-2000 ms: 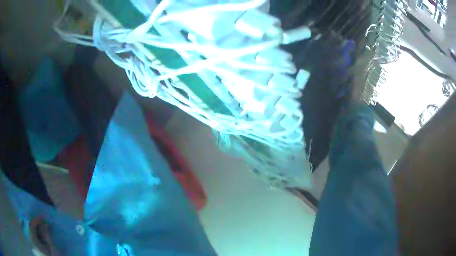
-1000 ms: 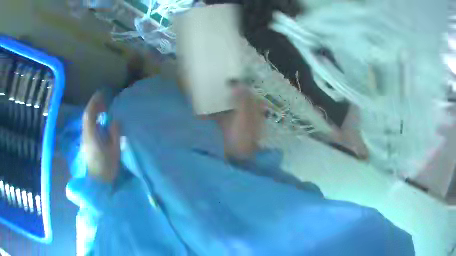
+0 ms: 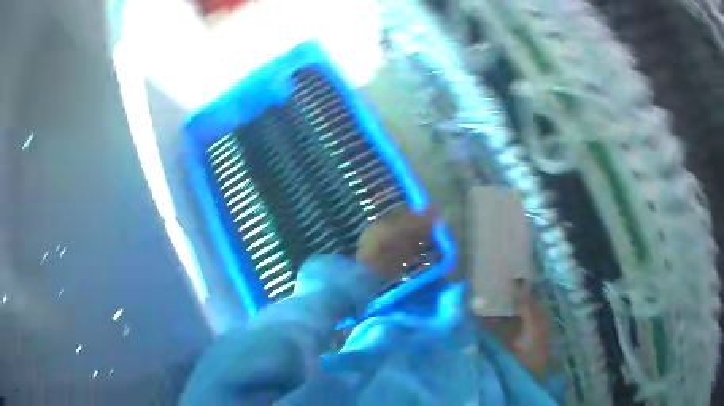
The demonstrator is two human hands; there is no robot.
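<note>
The blue slotted tray [image 3: 208, 190] lies tilted in the picture in front of me, with rows of thin pale edges standing in its black slots. My left hand [image 3: 399, 242] is over the slots at the tray's near right corner; its fingertips are blurred and I cannot tell whether they grip anything. My right hand [image 3: 530, 329] is outside the tray on the right, low in the picture, and holds a pale grey smartphone [image 3: 498, 250], its long side upright in the picture.
The charging rack [image 3: 627, 214] with green stripes and bundles of white cables runs down the right side, close to my right hand. A smooth grey surface [image 3: 71, 222] spreads out on the left. A bright white area lies behind the tray, with something red at the top edge.
The view has swung so the tray moved from the left edge to the middle. My left hand, earlier beside my smock, is now over the tray. My right hand still holds the phone.
</note>
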